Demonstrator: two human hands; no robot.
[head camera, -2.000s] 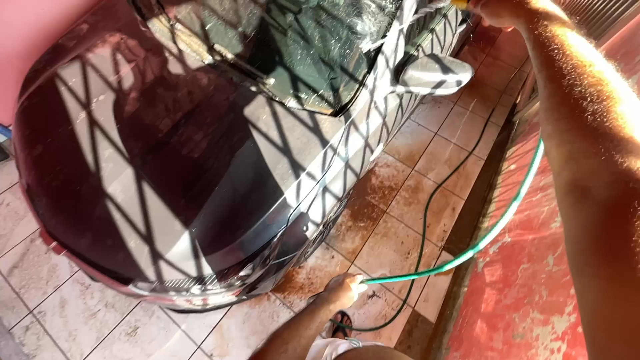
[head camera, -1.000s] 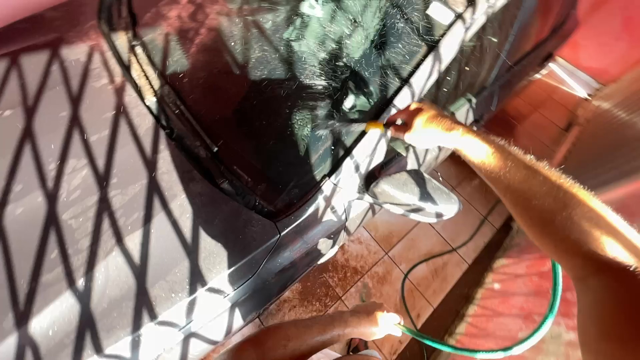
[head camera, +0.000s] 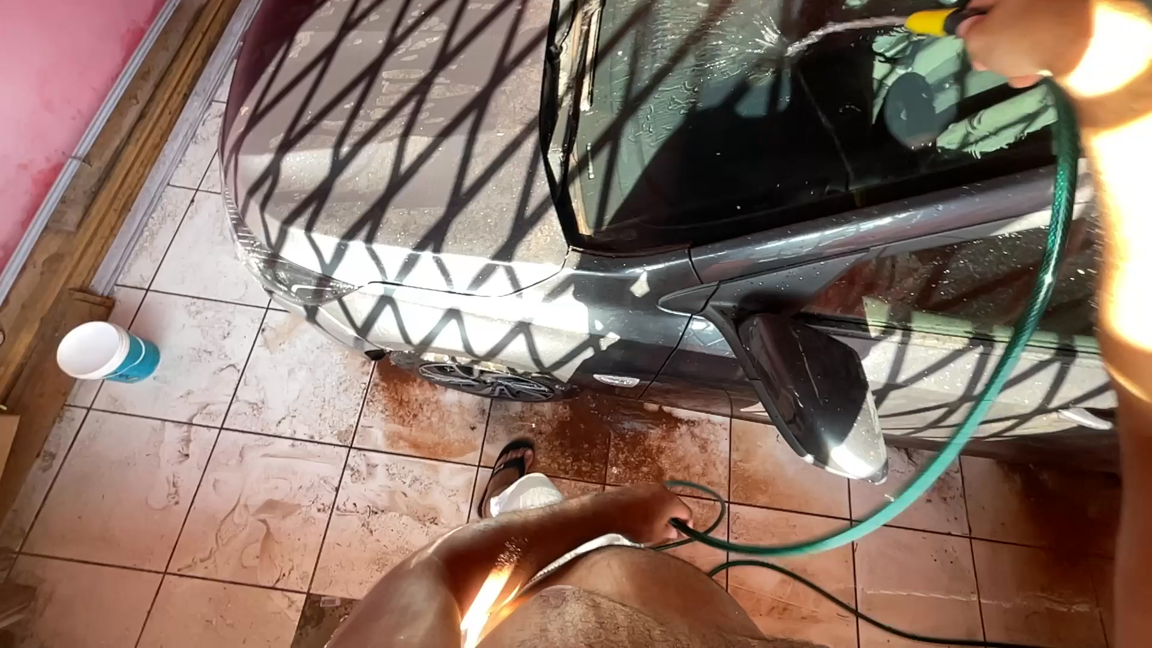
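At the upper right, my right hand (head camera: 1030, 40) grips a hose nozzle with a yellow tip (head camera: 931, 22). A jet of water leaves it and splashes on the wet windshield (head camera: 720, 135) of a dark car. From that hand the green garden hose (head camera: 999, 387) curves down past the side mirror (head camera: 814, 396) to my left hand (head camera: 652, 515), low in the middle. The left hand is closed around the hose, and more hose loops behind it. Shadows in a lattice pattern cross the car's hood (head camera: 387, 135).
A white and blue bucket (head camera: 110, 353) stands on the tiled floor (head camera: 288, 378) at the left. Beyond it runs a wooden beam (head camera: 108, 189) beside a pink wall (head camera: 63, 99). Brown dirt lies near the front wheel (head camera: 490, 380). My sandalled foot (head camera: 508, 463) is below it.
The view has shifted a lot. The right hand still holds the nozzle, and its water jet now shows clearly on the windshield. The left hand keeps its hold on the hose.
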